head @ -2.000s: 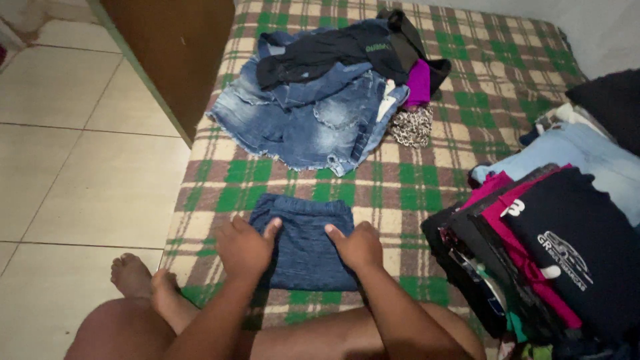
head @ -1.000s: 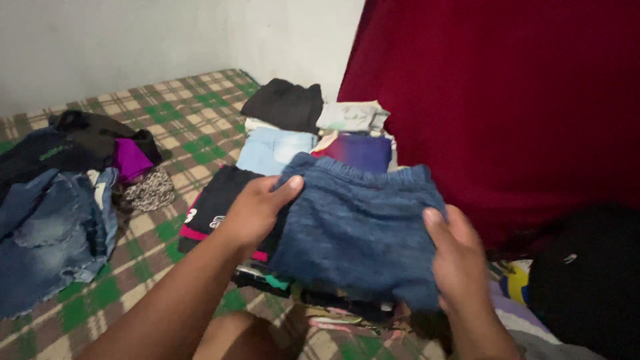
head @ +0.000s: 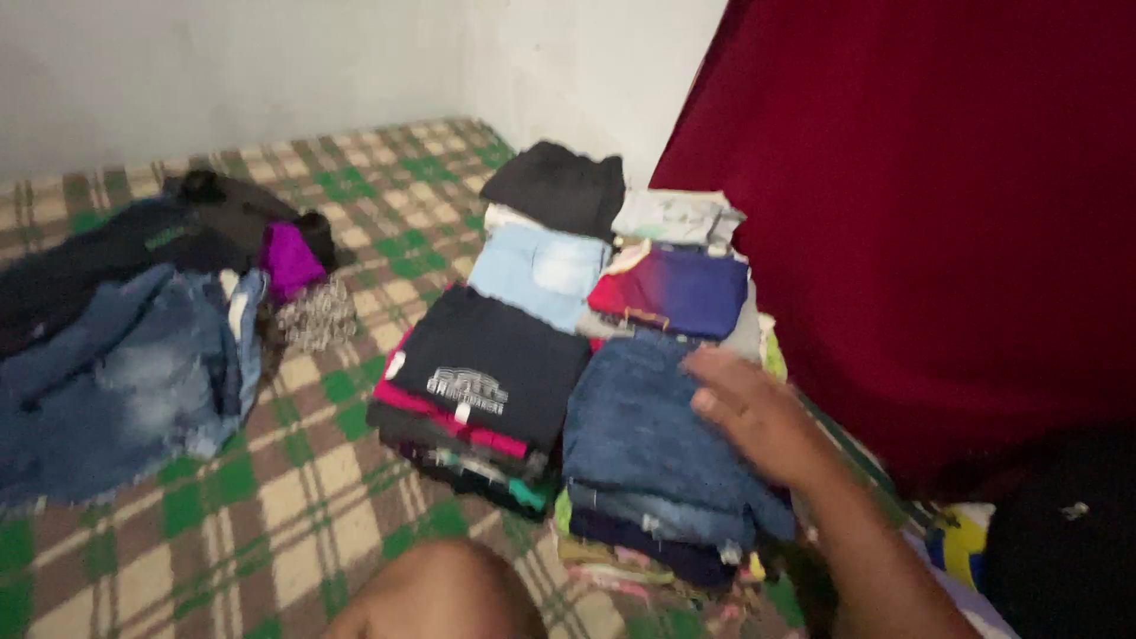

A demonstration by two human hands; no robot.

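The folded blue denim-look garment lies on top of a stack of folded clothes right of centre. My right hand is over its upper right part, fingers extended and a little apart, gripping nothing; whether it touches the cloth I cannot tell. Left of that stack is another, topped by a folded black shirt with a white print. Behind them lie a light blue folded garment, a red and blue one, a black one and a pale one. My left hand is out of view.
A loose heap of clothes with denim shorts, a purple cloth and a patterned cloth lies left on the plaid bedcover. A dark red curtain hangs at right above a black item. My knee is at the bottom.
The blue garment, held between both hands one second ago, now lies on the right-hand stack. My left hand has left the view. Earlier the view turned right from the near edge of the bed.
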